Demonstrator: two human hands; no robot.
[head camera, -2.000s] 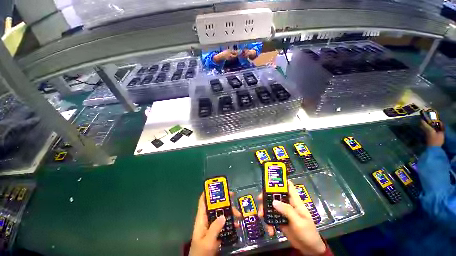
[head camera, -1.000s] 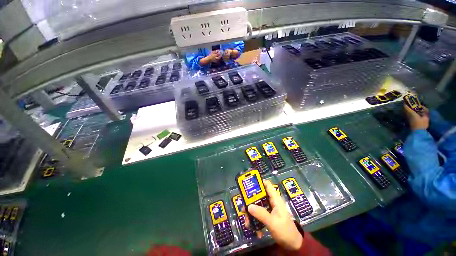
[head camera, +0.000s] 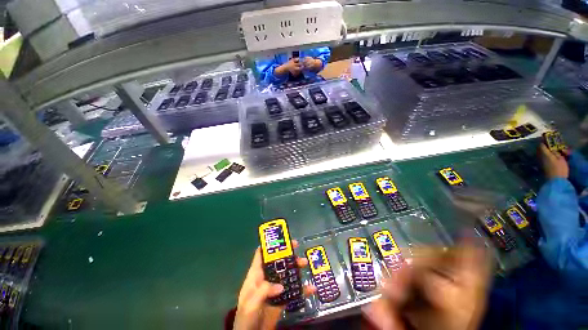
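My left hand (head camera: 258, 298) holds a keypad phone (head camera: 281, 263) upright at the front left of the clear blister tray (head camera: 419, 225). The phone has a yellow frame and a lit screen with menu lines. In the tray, three phones lie in the back row, one of them a middle phone (head camera: 362, 198). Three more lie in the front row, including one phone (head camera: 322, 274) just right of my left hand. My right hand (head camera: 438, 290) is large and blurred over the tray's front right; whether it holds anything cannot be told.
Stacked trays with black units (head camera: 309, 132) stand behind on a white strip (head camera: 209, 151), beside small black and green pieces (head camera: 222, 165). A power strip (head camera: 291, 26) hangs on the shelf rail. A coworker's blue sleeve (head camera: 559, 206) and another tray with phones (head camera: 516, 218) are at right.
My left hand has come into view holding a phone. My right hand has moved right and nearer the camera, away from the phone it held. The coworker's hand has shifted slightly.
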